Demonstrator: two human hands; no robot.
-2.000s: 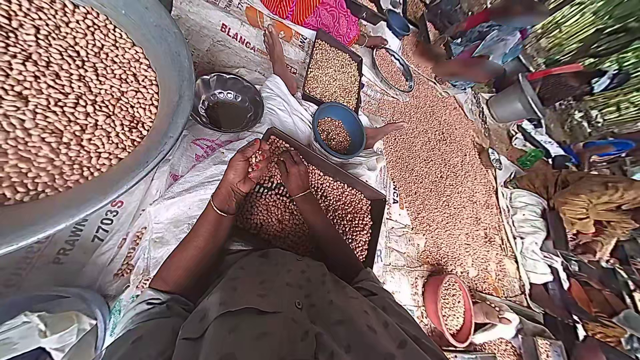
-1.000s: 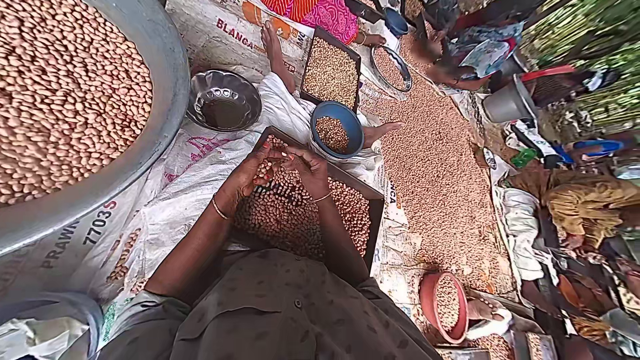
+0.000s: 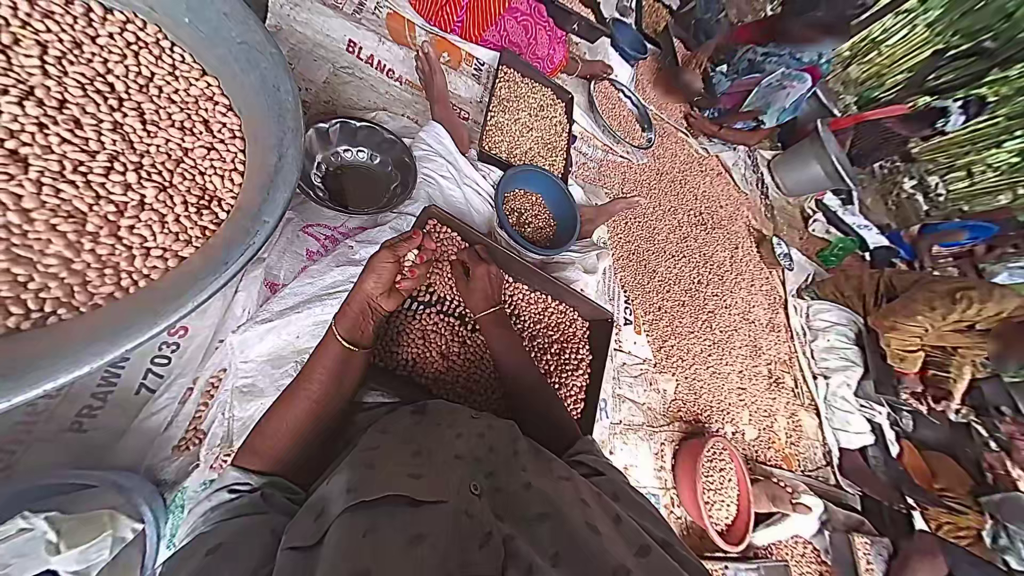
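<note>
A dark rectangular tray full of reddish-brown peanut kernels lies in front of my body. Over its upper left corner, my left hand is curled palm up around several kernels, some showing between the fingers. My right hand is just to the right, back upward and fingers bent down at the kernels in the tray; its fingertips are partly hidden, so I cannot tell if it holds any. A blue bowl with some kernels touches the tray's far edge. A black fluted bowl stands beyond my left hand.
A large metal basin of kernels fills the upper left. Woven sacks cover the ground. A second tray, a round steel dish and a red bowl hold kernels. Kernels are spread at the right, with other people around.
My right hand has lowered from beside my left hand, where it was a second ago, to the kernels in the tray. My left hand stays over the tray's corner.
</note>
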